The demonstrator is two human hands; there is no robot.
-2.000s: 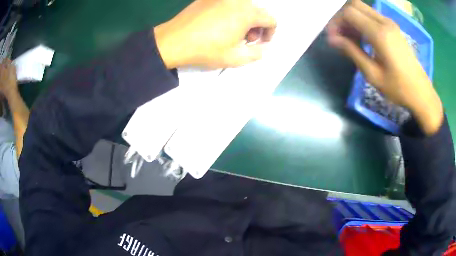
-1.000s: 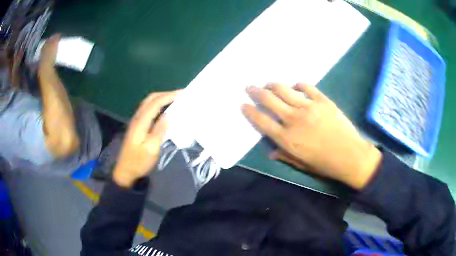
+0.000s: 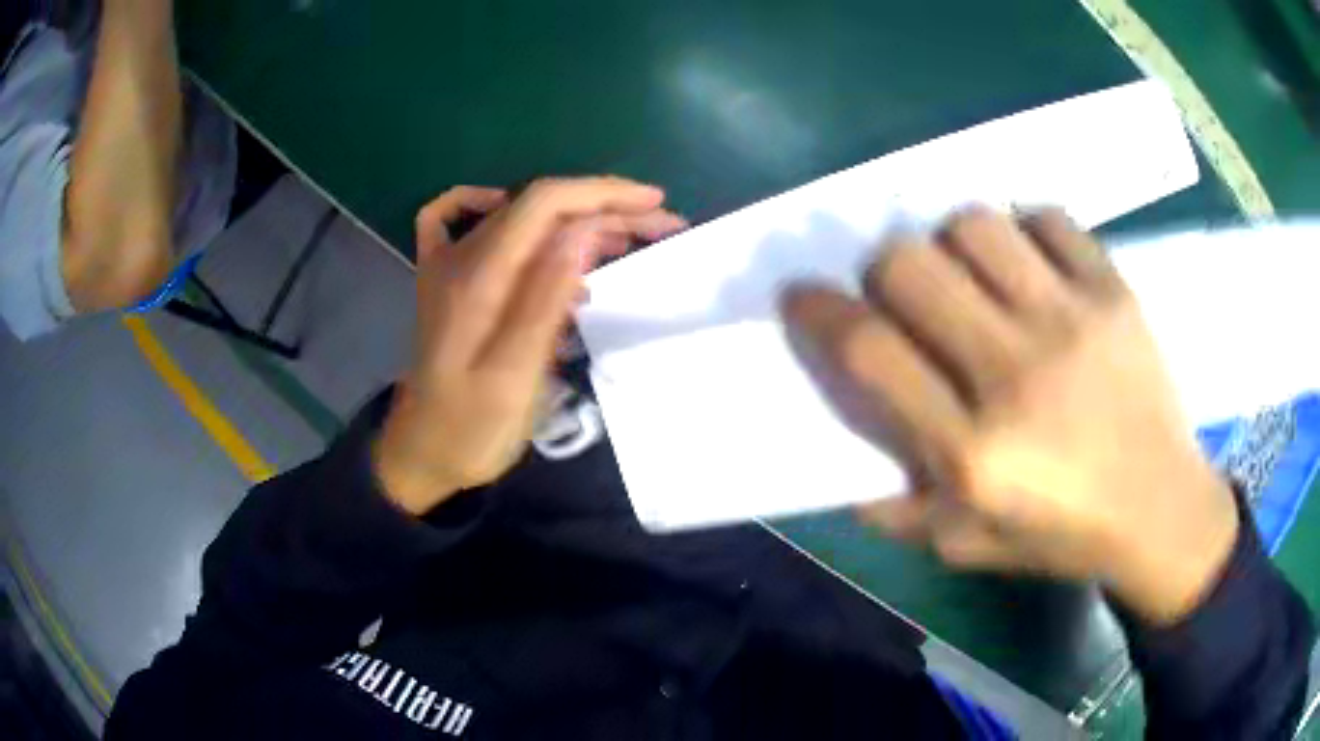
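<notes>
Two white power strips lie side by side at a slant, their left ends close together and their right ends spread apart. The far strip (image 3: pixel 1129 152) ends at upper right; the near strip (image 3: pixel 738 434) runs off the right edge. My left hand (image 3: pixel 507 319) is at the strips' left end, fingers curved against the far strip; its grip is unclear. My right hand (image 3: pixel 999 391), blurred, is across the near strip, fingers on top and thumb at its near edge. White cord loops (image 3: pixel 568 423) hang at the left end, partly hidden.
The blue parts tray (image 3: pixel 1267 463), holding grey pellets, is at the right, partly covered by the near strip and my arm. Another person's arm (image 3: pixel 123 174) is at upper left. The green bench's near edge (image 3: pixel 840 579) runs below the strips.
The strips have turned to lie flatter across the view, and their right ends have spread apart. My right hand has moved right and up with the near strip; the tray appears lower and partly covered.
</notes>
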